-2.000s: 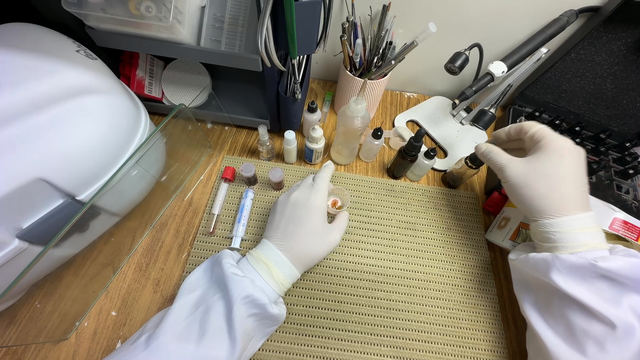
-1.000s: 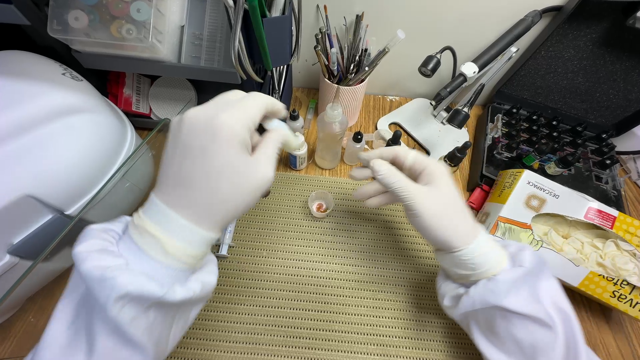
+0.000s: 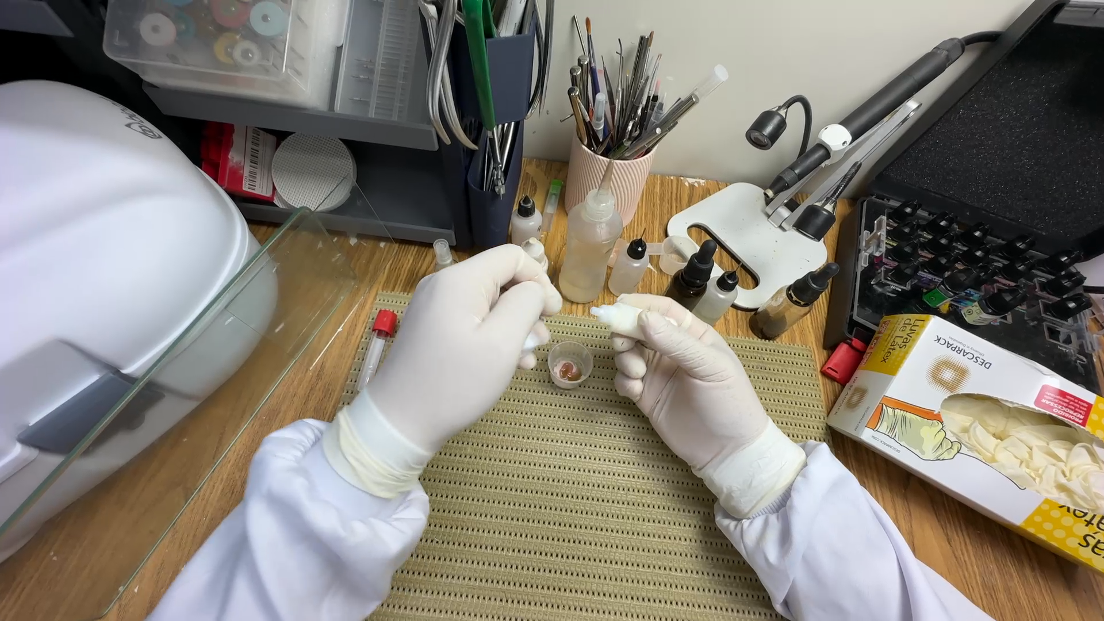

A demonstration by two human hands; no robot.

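My gloved right hand grips a small white dropper bottle, its uncapped nozzle tilted toward the left. Across from it, my gloved left hand has its fingers pinched around a small pale piece that looks like a cap, mostly hidden by the fingers. Between and slightly below the two hands stands a small clear cup with reddish-brown matter at its bottom. It rests on a woven beige mat. Left of my left hand lies a tube with a red cap.
Behind the mat stand a squeeze bottle, several dropper bottles and a pink cup of tools. A glove box and a case of small bottles are at right. At left, a glass pane leans by a white machine.
My left hand has left the clear cup, where it was two seconds ago. My right hand has come from the far-right bottle toward the middle and now holds the white dropper bottle.
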